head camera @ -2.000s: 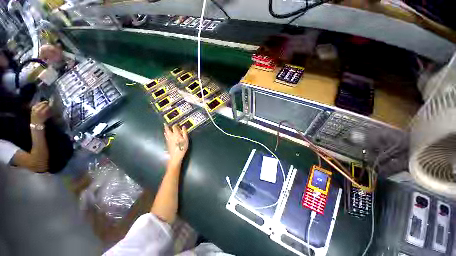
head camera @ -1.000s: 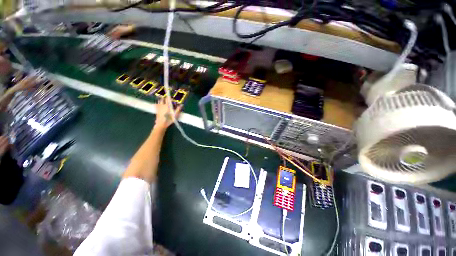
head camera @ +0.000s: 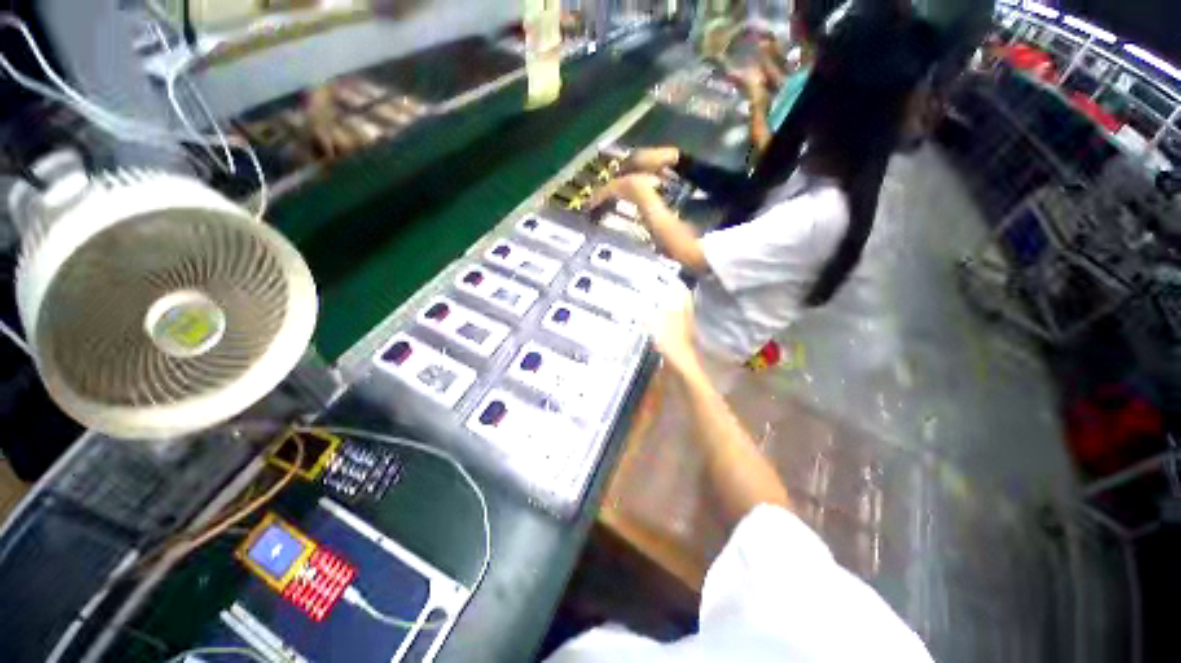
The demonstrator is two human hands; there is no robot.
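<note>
A clear tray [head camera: 570,486] holds two rows of white phone backs [head camera: 462,332], each with a dark oval near one end. My right hand [head camera: 671,321] reaches from the lower right to the tray's far right edge; its fingers are washed out, so its grip is unclear. My left hand is not in view. A red-keypad phone [head camera: 295,566] lies face up on the blue fixture plate [head camera: 391,560] at lower left, with a white cable [head camera: 389,619] attached. A black-keypad phone [head camera: 339,466] lies beside the plate.
A round cream fan [head camera: 168,304] stands at left. A seated person [head camera: 809,220] in white works at a tray of yellow-framed phones [head camera: 585,188] beyond mine. Brown cardboard [head camera: 661,550] lies below the bench edge. A green belt [head camera: 389,246] runs behind the tray.
The view has swung right, from the phone tray on the left to the tray of phone backs. My left hand has left the picture, and my right hand has come in.
</note>
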